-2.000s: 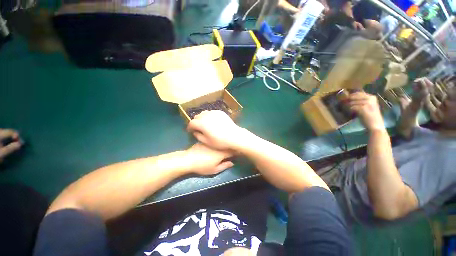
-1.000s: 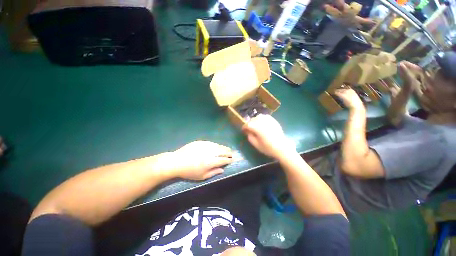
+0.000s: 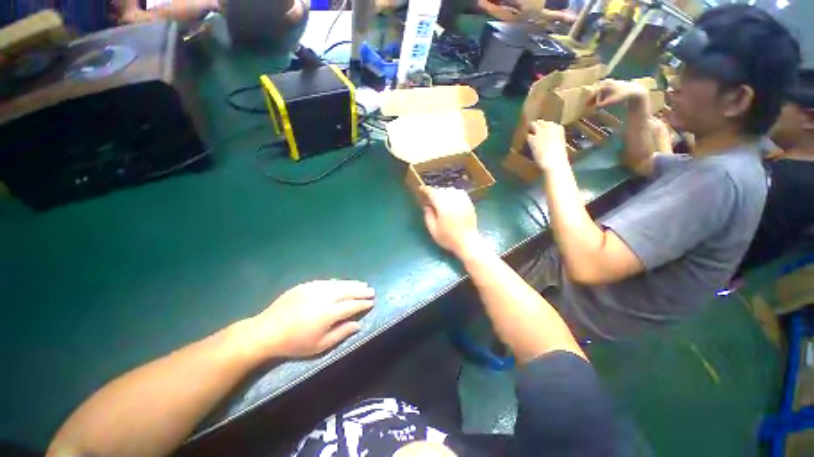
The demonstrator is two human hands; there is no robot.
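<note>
An open small brown carton [image 3: 482,181] stands on the green bench with its lid raised away from me. Dark contents, looking like a black cable bundle [image 3: 446,176], lie inside it. My right hand [image 3: 449,217] is at the carton's near left corner, fingers bent over the front wall; it appears to grip that wall. My left hand [image 3: 323,317] lies flat on the bench near the front edge, fingers slightly apart, holding nothing.
A black device with yellow edges [image 3: 312,112] stands behind, with black cables around it. A large dark cabinet [image 3: 98,125] is at left. A person in a grey shirt [image 3: 687,232] sits at right, hands at other open cartons [image 3: 527,166]. The bench edge runs diagonally before me.
The carton has moved away to the right along the bench with my right hand on it. My hands, crossed earlier, are now apart. The view has turned toward the neighbouring person.
</note>
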